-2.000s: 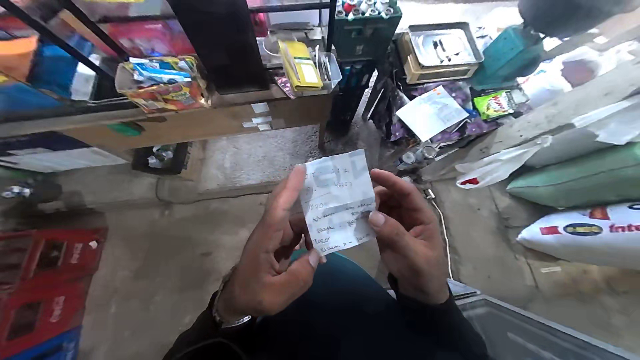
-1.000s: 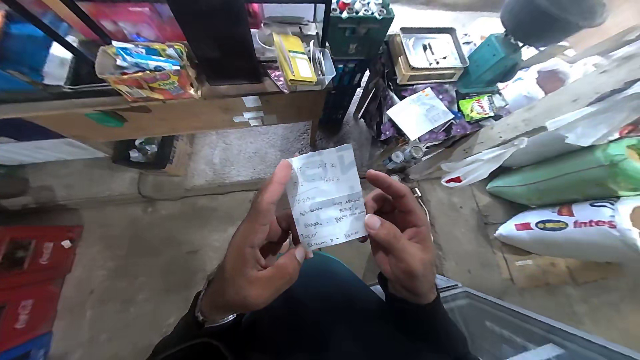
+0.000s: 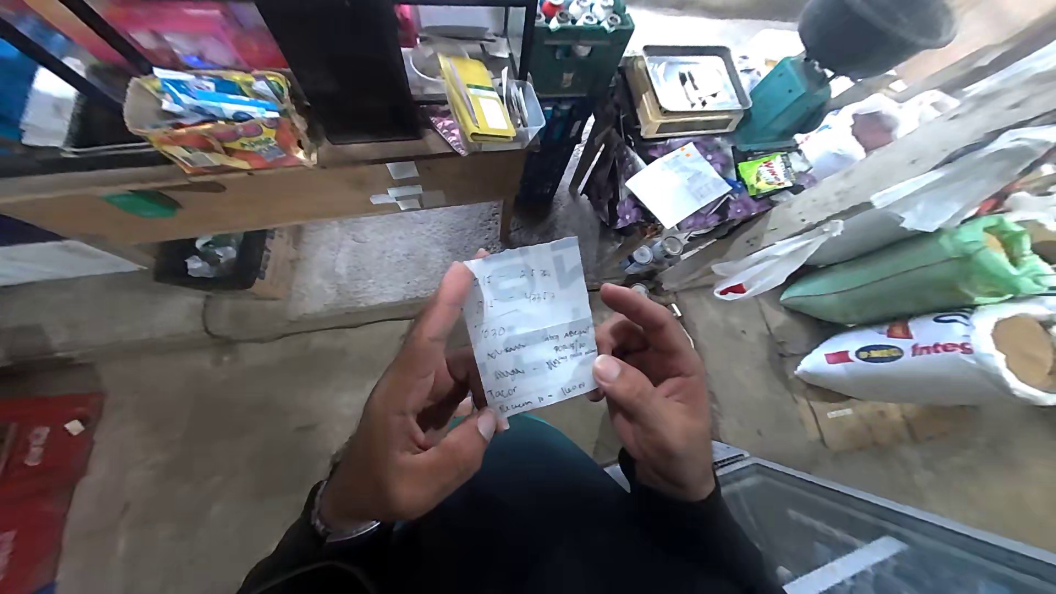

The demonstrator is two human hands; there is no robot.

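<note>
A small creased paper slip (image 3: pixel 536 326) with handwriting is held up in front of my lap. My left hand (image 3: pixel 421 412) grips its left edge, thumb at the lower left corner and fingers behind. A bracelet or watch band shows at the left wrist. The thumb of my right hand (image 3: pixel 656 388) presses on the slip's lower right edge, and the right index finger stands off from the paper. The fingers behind the slip are partly hidden.
Ahead is a wooden counter (image 3: pixel 313 198) with a box of snack packets (image 3: pixel 223 120). A metal tray (image 3: pixel 693 78) and a teal weighing scale (image 3: pixel 780 103) stand back right. Sacks (image 3: pixel 891 359) lie at right, red crates (image 3: pixel 49 462) at left, a glass-topped case (image 3: pixel 874 511) at lower right.
Both hands keep hold of the paper slip. Its tilt has changed a little since the earlier frames. The view has shifted slightly.
</note>
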